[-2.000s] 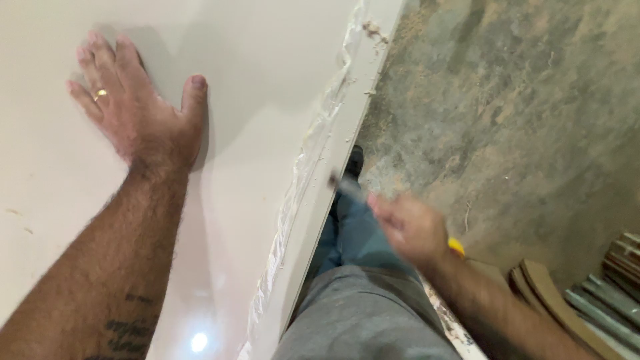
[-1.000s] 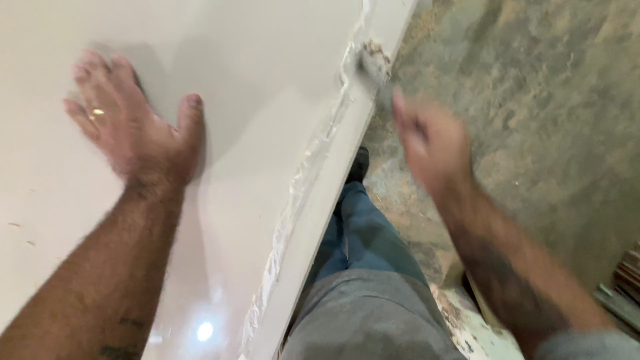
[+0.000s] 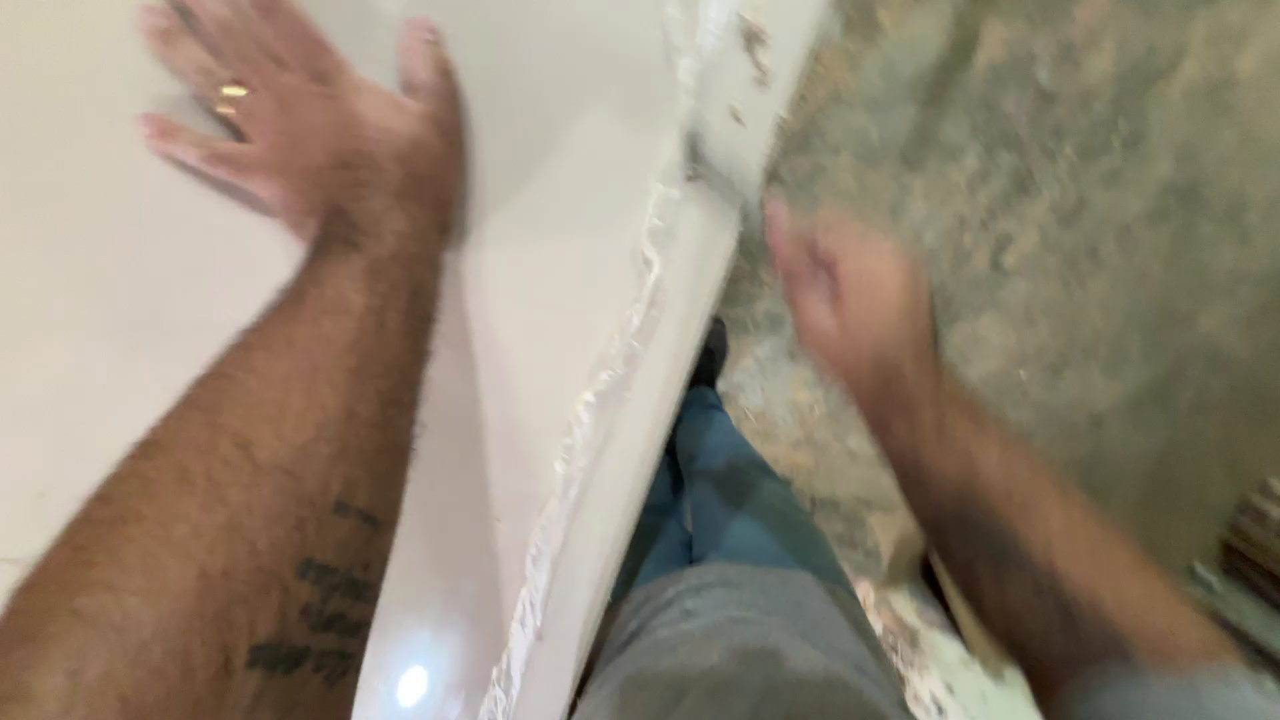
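Observation:
My left hand (image 3: pixel 340 130), with a ring on one finger, lies flat with fingers spread on a large smooth off-white panel (image 3: pixel 540 290). Blurred by motion, my right hand (image 3: pixel 850 280) is closed on a small scraper-like tool (image 3: pixel 715 170), whose dark end meets the panel's right border. Its exact kind cannot be made out. A ragged strip of clear plastic film (image 3: pixel 600 390) runs along that border, beside a pale edge band (image 3: pixel 640 420). Brown crumbs or residue (image 3: pixel 753 45) lie on the band, beyond the tool.
Below the panel edge are my legs in blue trousers (image 3: pixel 740 490) and a dark shoe (image 3: pixel 711 352). A stained concrete floor (image 3: pixel 1080 200) extends to the right. Stacked strips of material (image 3: pixel 1255 535) stand at the far right, and a debris-marked pale surface (image 3: pixel 960 640) is at the bottom.
My right hand first moved up along the edge with the tool, from beside my legs to the brown residue; the tool now lies nearer me than the residue. My left hand stays flat on the panel.

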